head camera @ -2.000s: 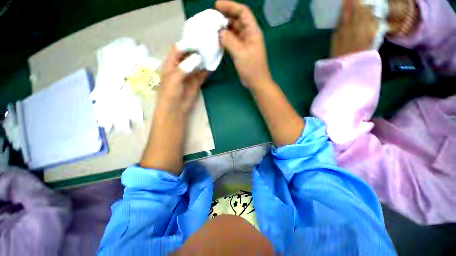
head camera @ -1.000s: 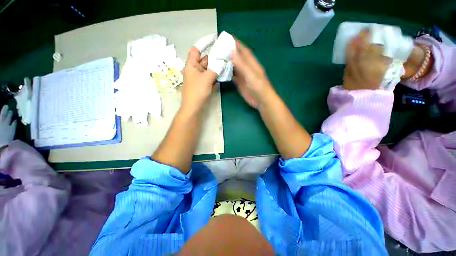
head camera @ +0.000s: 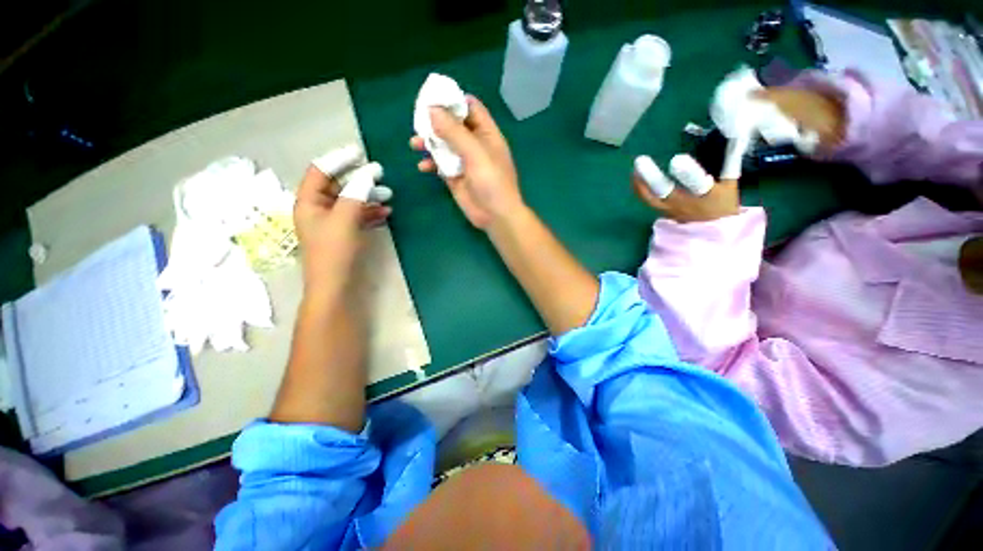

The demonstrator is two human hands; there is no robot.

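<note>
A white cloth [head camera: 440, 121] is bunched in my right hand [head camera: 474, 161], held above the green bench surface. My left hand [head camera: 334, 221] is a little to the left, over the right edge of the cardboard, apart from the cloth. It has white finger cots [head camera: 360, 181] on some fingertips, its fingers are slightly curled and I see nothing held in it.
Cardboard [head camera: 313, 371] bears a heap of white gloves or cloths [head camera: 205, 285], a yellow piece [head camera: 270, 239] and a record sheet [head camera: 92, 334] on a blue-edged clipboard [head camera: 178, 400]. Two bottles [head camera: 531, 73] [head camera: 628, 92] stand ahead. A pink-sleeved person [head camera: 706, 253] works at right.
My hands have moved apart; the cloth is now only in my right hand. The view has shifted, and a second bottle shows. The neighbour's hands have separated.
</note>
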